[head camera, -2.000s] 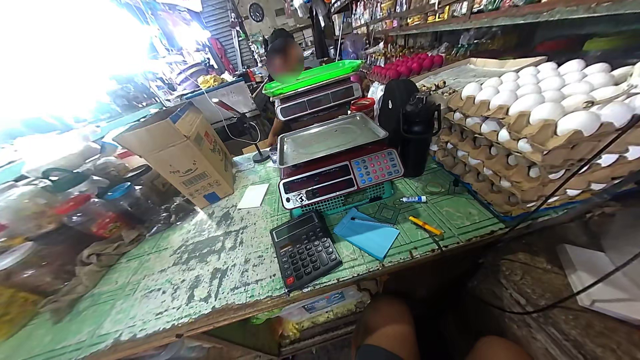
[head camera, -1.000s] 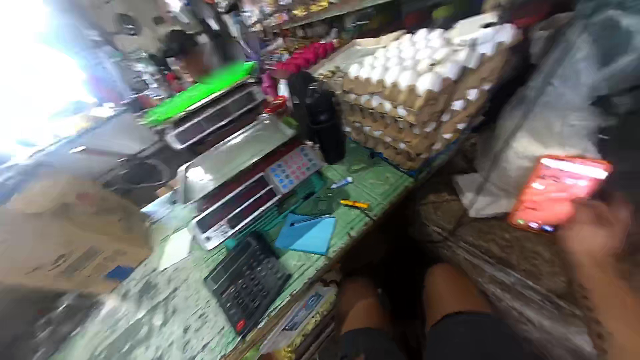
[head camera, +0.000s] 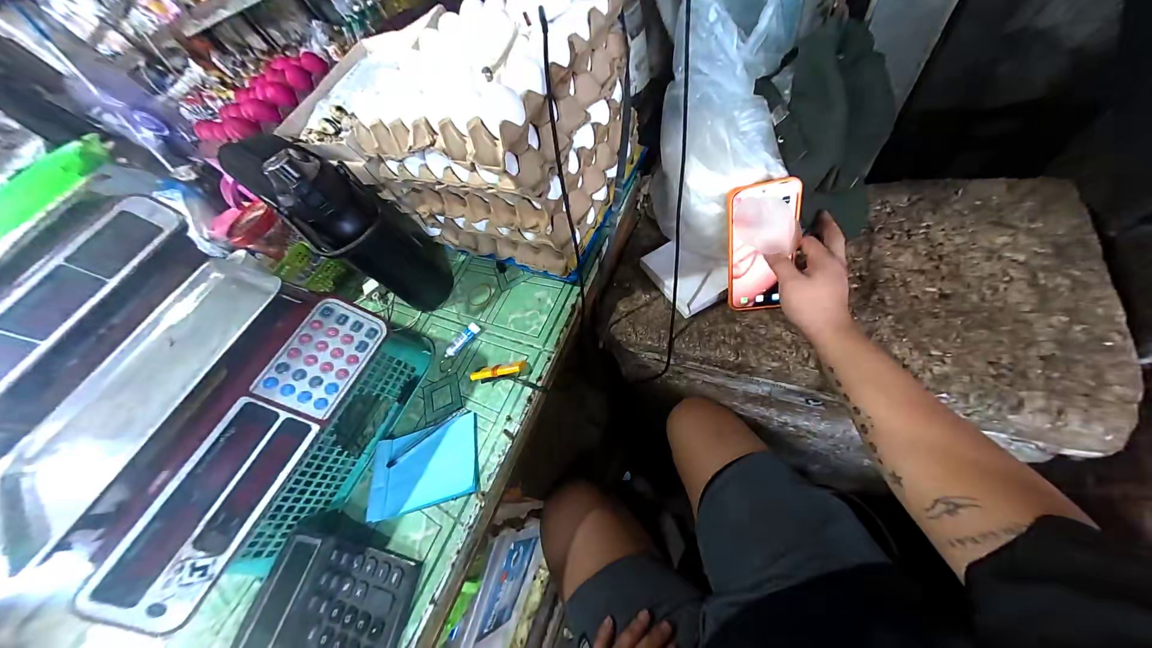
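My right hand (head camera: 814, 286) grips the edge of a smartphone in an orange case (head camera: 763, 243), its lit screen facing up, over the near end of a worn wooden block. At the bottom edge my left hand (head camera: 634, 630) shows only its fingers, resting on my thigh in dark shorts; its palm is hidden. Left of my knees, the green table (head camera: 531, 310) bears a blue notepad (head camera: 427, 468), a black calculator (head camera: 337, 585), a yellow pen or cutter (head camera: 498, 371) and a small white-and-blue tube (head camera: 463, 339).
A digital scale (head camera: 207, 504) fills the left side, with a black bottle (head camera: 378, 234) behind it. Stacked egg trays (head camera: 531, 198) stand at the table's far corner. Two dark cords hang in front. Plastic bags (head camera: 711, 135) and white paper (head camera: 684, 277) lie by the wooden block (head camera: 990, 315).
The view has swung far to the right. My right hand and the phone were out of view two seconds ago; one second ago the hand was at the phone. My left hand's fingers now show on my thigh.
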